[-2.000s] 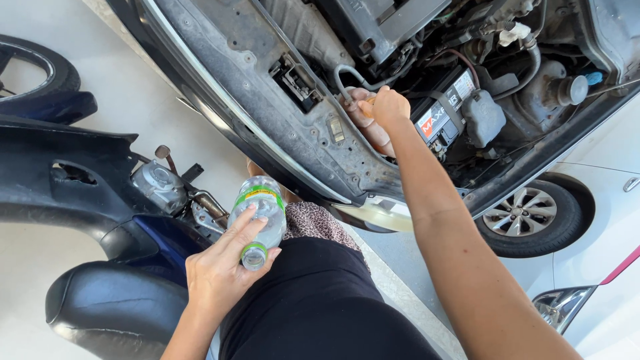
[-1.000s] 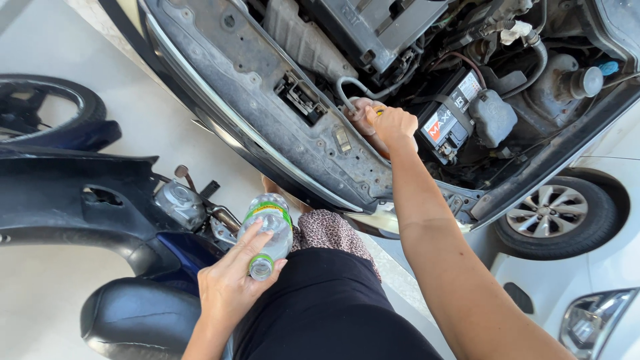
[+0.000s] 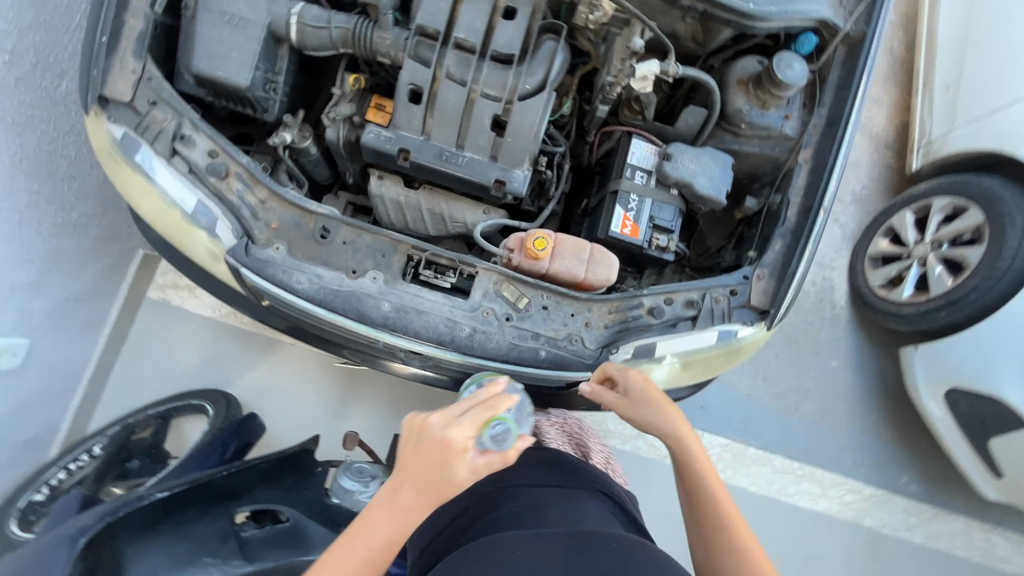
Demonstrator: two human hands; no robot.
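My left hand (image 3: 464, 436) grips a clear plastic bottle (image 3: 512, 408) with a green-edged top, upright in front of my body. My right hand (image 3: 632, 400) hangs by the car's front edge, near the headlight (image 3: 696, 352), its fingers curled; whether something small is between them I cannot tell. Beyond the hands, the pinkish coolant expansion tank (image 3: 580, 262) lies behind the front crossmember, its yellow-orange cap (image 3: 539, 244) on it and a grey hose at its left end. Right of the tank stands the car battery (image 3: 636, 192).
The engine cover (image 3: 472, 104) fills the middle of the engine bay, with the air filter housing (image 3: 236, 56) at left. The hood latch (image 3: 438, 274) sits in the crossmember (image 3: 352, 248). A dark motorcycle (image 3: 200, 512) stands at lower left, a white car (image 3: 976, 400) at right.
My right hand has left the coolant tank's cap and drawn back to the car's front edge. The tank and cap are uncovered now. My left hand still holds the bottle. The view has shifted considerably.
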